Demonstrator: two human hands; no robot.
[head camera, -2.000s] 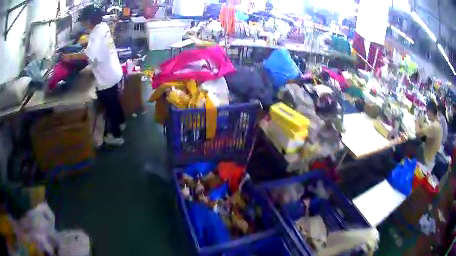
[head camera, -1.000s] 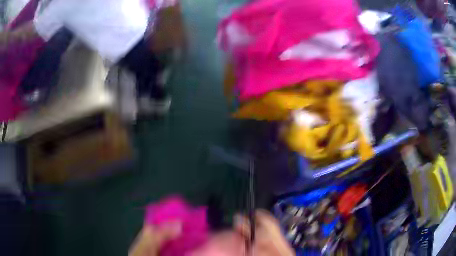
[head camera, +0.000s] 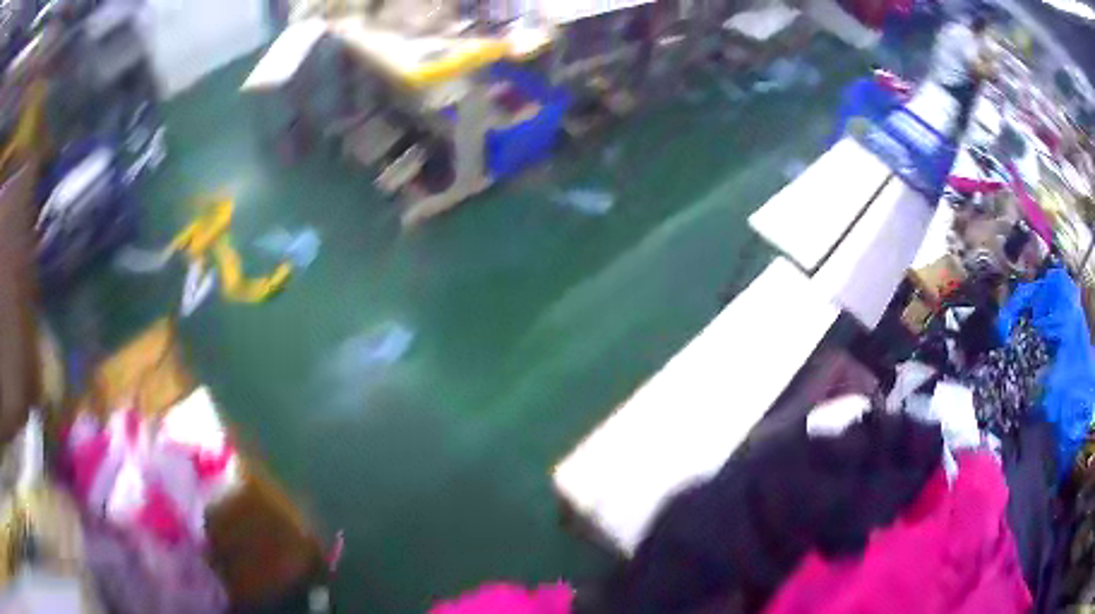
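Note:
Magenta cloth (head camera: 925, 552) lies at the bottom right, over or beside a dark cloth heap (head camera: 769, 504). A smaller piece of magenta cloth (head camera: 504, 600) shows at the bottom edge, cut off by it; I cannot tell what holds it. Neither my left hand nor my right hand is in view. The picture is blurred.
Long white bench tops (head camera: 708, 408) run from the centre to the upper right. A box with pink and white cloth (head camera: 144, 492) stands lower left. Yellow strips (head camera: 222, 252) lie on the green floor (head camera: 480, 324). Blue plastic (head camera: 528, 126) hangs near a table. Blue cloth or plastic (head camera: 1057, 348) is at right.
The view has swung round to other benches and floor. Both hands, seen blurred at the bottom with magenta cloth one second ago, have gone out of view.

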